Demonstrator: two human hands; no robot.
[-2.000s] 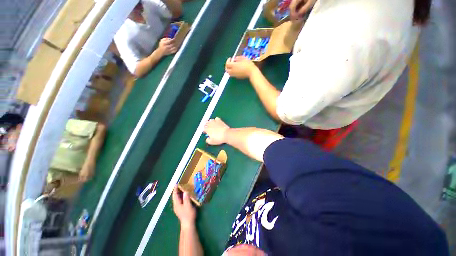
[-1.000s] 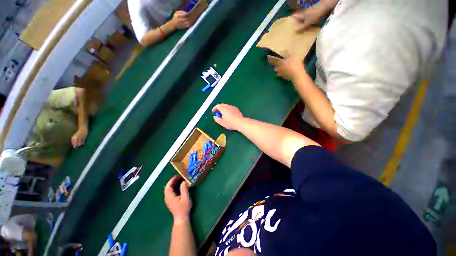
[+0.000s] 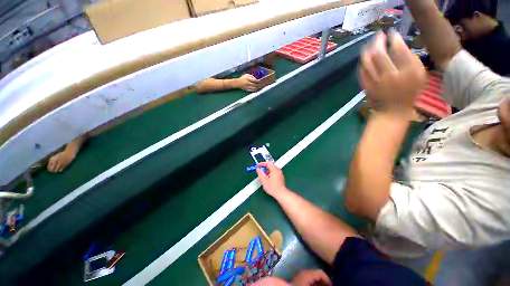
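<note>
My right hand [image 3: 272,177], at the end of a navy sleeve, reaches over the white rail. Its fingertips are closed on a blue battery cell [image 3: 260,168] at the lower edge of a white-framed housing [image 3: 261,152] on the belt. Whether this cell is attached to the housing is unclear. A shallow cardboard box [image 3: 250,222] in front of me holds several blue cells and tangled red leads; its near side is cut off by the picture's edge. My left hand is not recognizable; skin patches at the bottom edge are too cut off to tell.
The white rail [image 3: 223,209] divides bench and belt. Another white housing [image 3: 100,266] lies on the belt at lower left. A neighbour's raised forearm [image 3: 373,162] stands close at right. Across the belt, a hand [image 3: 246,82] holds a small box; a red tray [image 3: 305,49] lies behind.
The view has turned. My right hand has moved from the bench across the rail to the housing on the belt. My left hand has left the view. The neighbour has raised an arm.
</note>
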